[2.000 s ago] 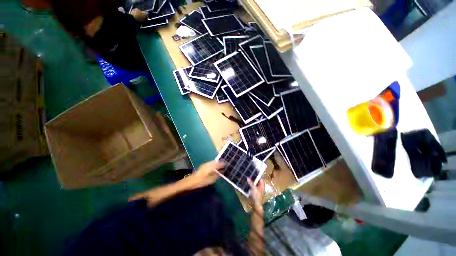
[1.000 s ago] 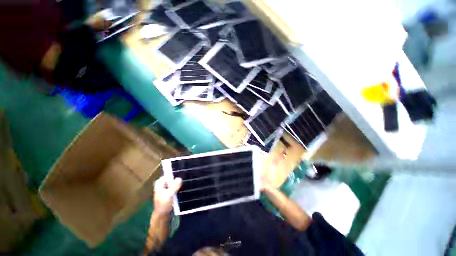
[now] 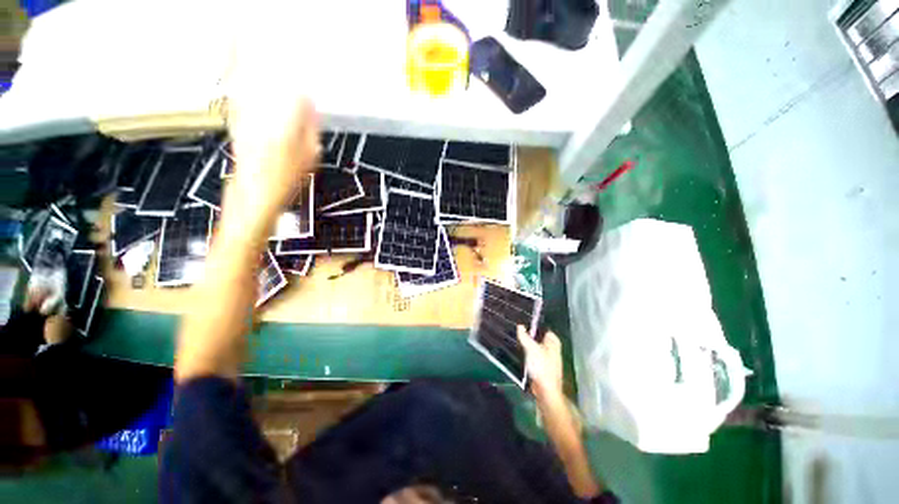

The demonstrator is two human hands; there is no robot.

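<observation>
My right hand [image 3: 542, 360] holds a small framed solar panel [image 3: 503, 323], tilted, at the bench's front right edge. My left arm reaches across the bench, and my left hand [image 3: 288, 133] is at the front edge of the raised white shelf [image 3: 345, 59]. That hand is blurred and washed out against the white, so its fingers and anything in them cannot be made out. Many loose panels [image 3: 407, 231] lie heaped on the cardboard sheet [image 3: 434, 309] below the shelf, partly hidden by my left arm.
A tape dispenser [image 3: 437, 59], a phone-like black rectangle [image 3: 507, 75] and a black pouch [image 3: 554, 20] lie on the shelf. A bulky white plastic bag [image 3: 641, 325] stands right of the bench. A coworker's hands [image 3: 49, 313] hold something at the far left. Brown cardboard shows below the bench edge.
The view has turned toward the shelf and bag. The panel, held across my lap before, is now in my right hand at the bench edge. My left hand has left it and moved up to the shelf.
</observation>
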